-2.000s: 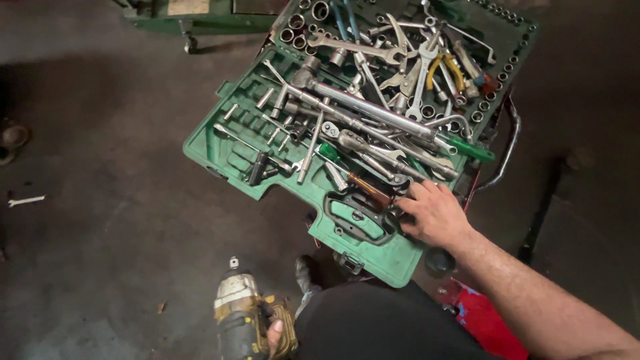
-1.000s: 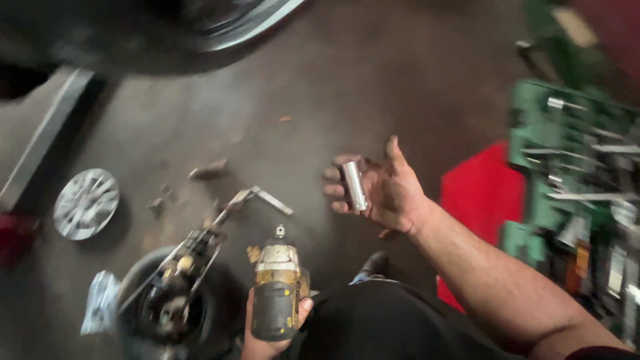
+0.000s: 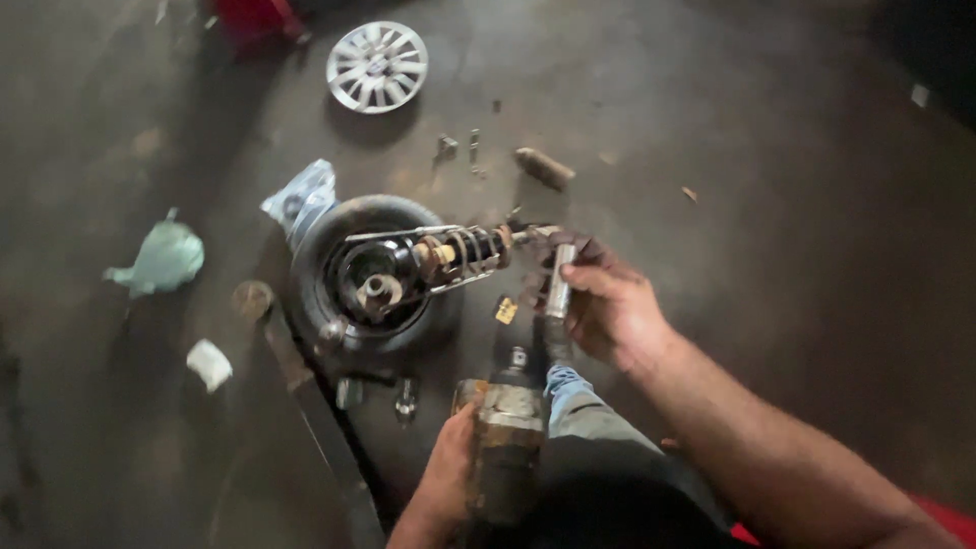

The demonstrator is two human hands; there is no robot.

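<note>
My right hand (image 3: 610,305) grips a long silver socket (image 3: 562,280) between thumb and fingers. My left hand (image 3: 457,457) is closed around a worn impact wrench (image 3: 509,435), whose bare square drive points away from me, a little below the socket and apart from it. Beyond the wrench, to the left, a tyre on its wheel (image 3: 305,282) lies flat on the floor. Across it rests a strut with a coil spring (image 3: 465,255), with spring compressor rods along its sides. The strut's right end is near my right fingertips; blur hides whether they touch.
A silver hubcap (image 3: 377,67), a brownish cylindrical part (image 3: 544,168) and small metal pieces lie beyond the tyre. Left are a clear plastic bag (image 3: 305,194), a greenish object (image 3: 169,255) and a white scrap (image 3: 209,365). A dark metal bar (image 3: 320,427) runs beside the wrench.
Two seconds ago my right hand was in the green tool case; one second ago the socket lay on its open palm. Now the fingers hold it nearer the wrench. The view has swung toward the tyre.
</note>
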